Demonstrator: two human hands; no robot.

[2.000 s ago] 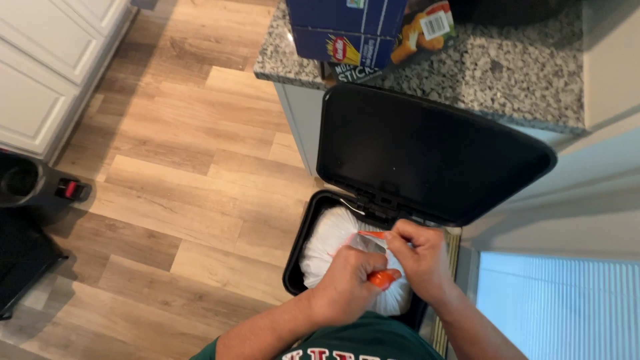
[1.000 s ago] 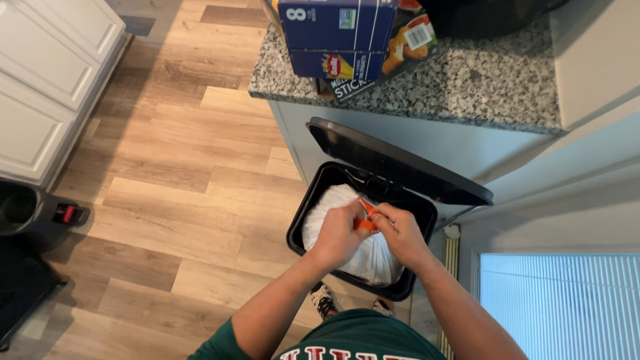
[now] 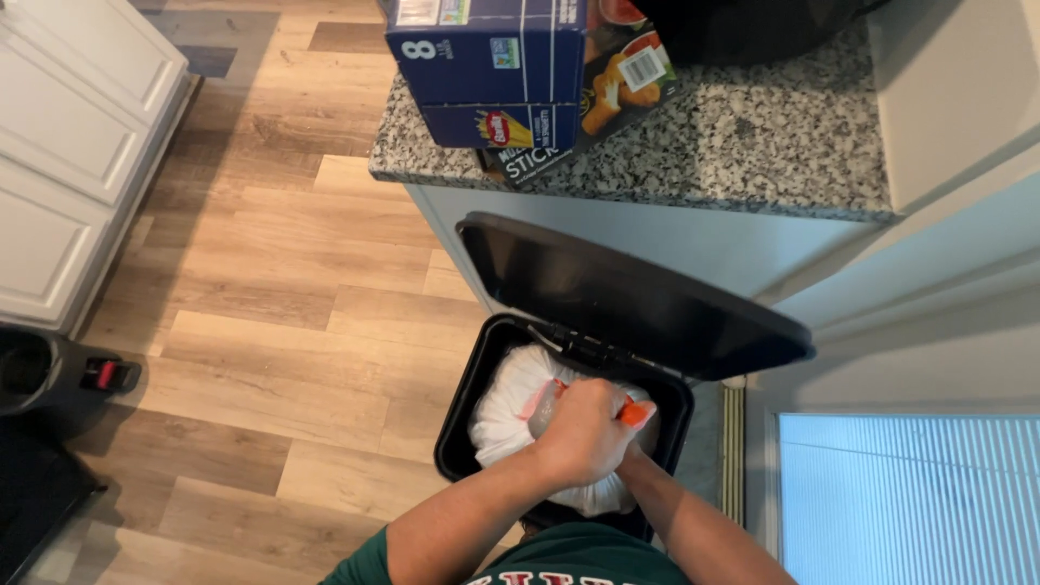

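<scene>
A white plastic trash bag [image 3: 508, 406] with orange drawstrings [image 3: 635, 413] fills a black trash can [image 3: 455, 439], whose lid [image 3: 617, 301] stands raised. My left hand [image 3: 581, 431] is closed on the orange drawstring over the gathered top of the bag. Behind and below it, my right hand [image 3: 640, 445] is mostly hidden by the left one, so what its fingers hold does not show.
A granite countertop [image 3: 780, 138] above the can bears a blue Barilla spaghetti box [image 3: 496, 73], a frozen mozzarella sticks box [image 3: 626, 89] and a black object. White cabinets [image 3: 73, 146] and a dark vacuum-like appliance [image 3: 49, 370] are at left. Window blinds [image 3: 910, 487] are at lower right.
My hands, side by side at the drawstrings before, now overlap, with the left in front of the right. The lid stands more upright than two seconds ago.
</scene>
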